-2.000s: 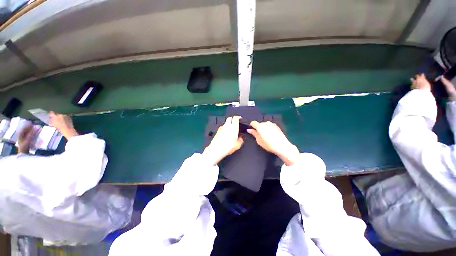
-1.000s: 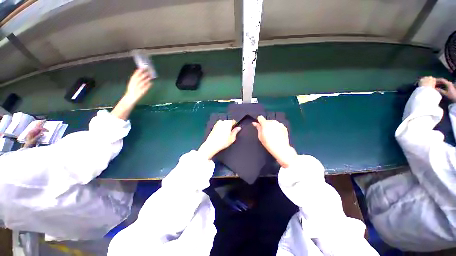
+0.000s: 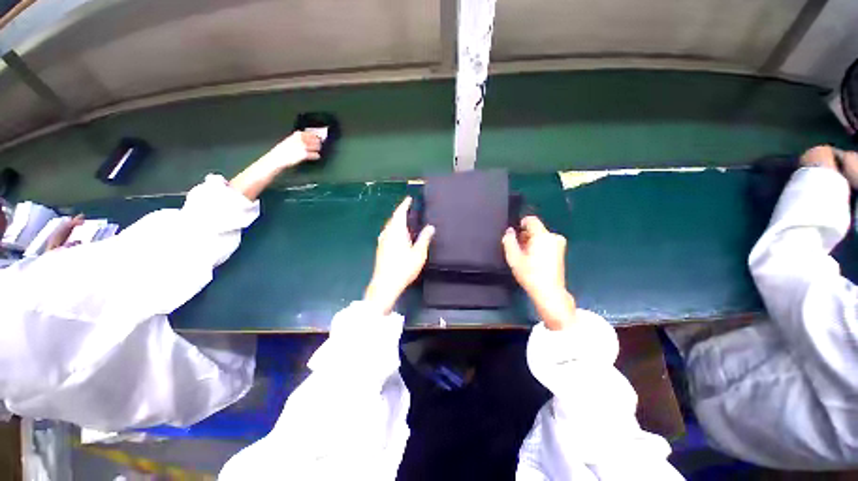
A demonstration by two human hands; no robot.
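A black card blank (image 3: 466, 221) lies on the green bench in front of the white post, with a crease line across its lower part. Its side flaps are raised or bent at the left and right edges. My left hand (image 3: 403, 252) grips the left edge, thumb on top. My right hand (image 3: 536, 256) grips the right edge, thumb near the top face. The fingers partly hide the side flaps. I cannot tell whether more blanks lie beneath.
The chipped white post (image 3: 472, 85) stands behind the blank. A left neighbour's hand (image 3: 299, 148) is at a black tray (image 3: 320, 127) on the far green strip. Another tray with a white piece (image 3: 122, 162) lies farther left. A right neighbour's hands (image 3: 820, 158) hold something dark.
The pointed, bent-up panel now lies flat, and my hands have moved apart to the blank's side edges. The neighbour's hand reached the tray with a white piece. The far trays shifted left.
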